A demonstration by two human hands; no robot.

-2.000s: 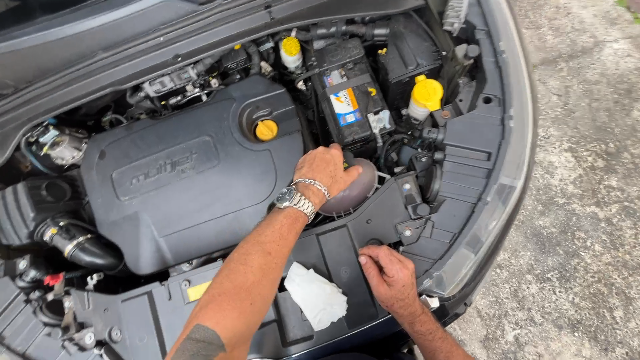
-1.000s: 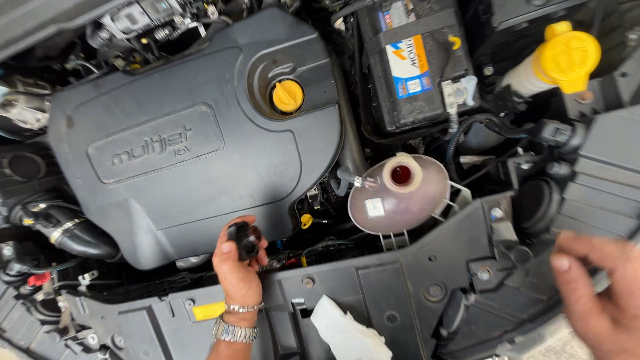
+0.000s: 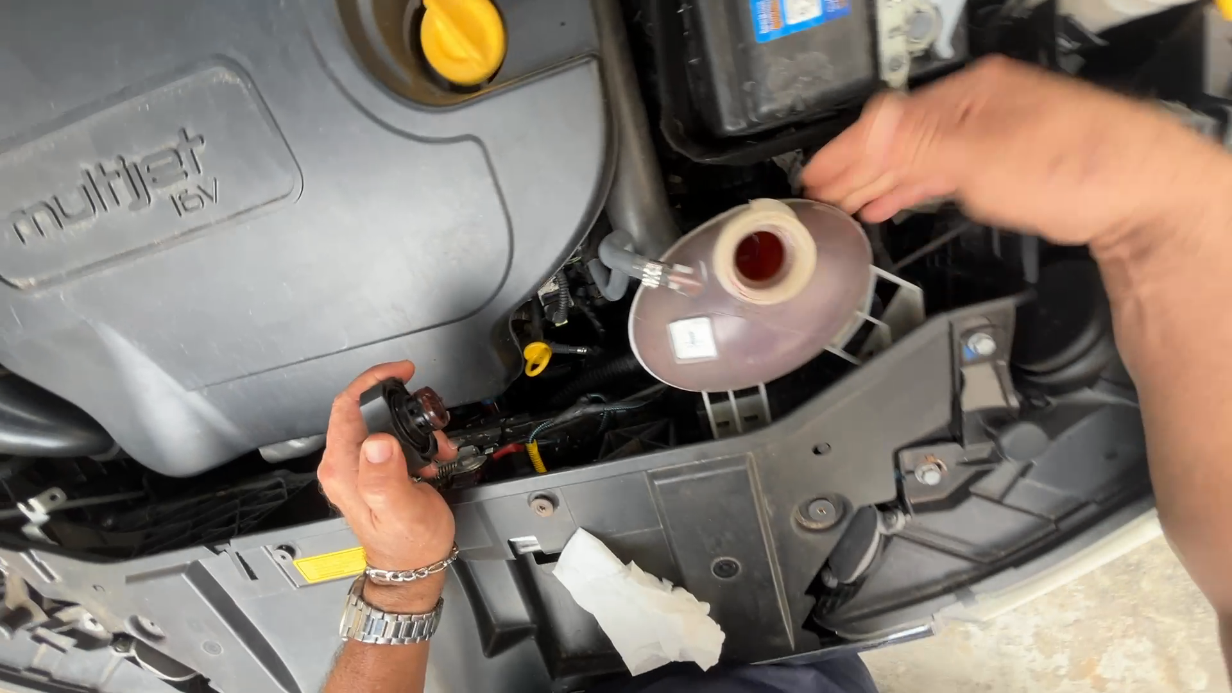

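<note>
My left hand (image 3: pixel 390 481) holds a black screw cap (image 3: pixel 402 422) between thumb and fingers, its wet reddish inner plug facing right, over the front edge of the engine cover. The translucent coolant expansion tank (image 3: pixel 751 327) stands uncapped, with dark red showing inside its round neck (image 3: pixel 765 252). A hose with a metal clamp joins the tank's left side. My right hand (image 3: pixel 924 144), slightly blurred, reaches in from the right to the tank's upper right edge, just below the battery. Its fingertips are partly hidden, so whether it grips anything cannot be told.
The grey engine cover (image 3: pixel 260 212) with a yellow oil filler cap (image 3: pixel 462 40) fills the left. The car battery (image 3: pixel 780 77) is above the tank. A crumpled white paper towel (image 3: pixel 640 606) lies on the black front panel (image 3: pixel 722 500). A yellow dipstick handle (image 3: pixel 537 359) sits left of the tank.
The cap has come off the tank; two seconds ago my left hand was over it. My right hand has moved from the front panel to the tank's far side. The view has moved closer.
</note>
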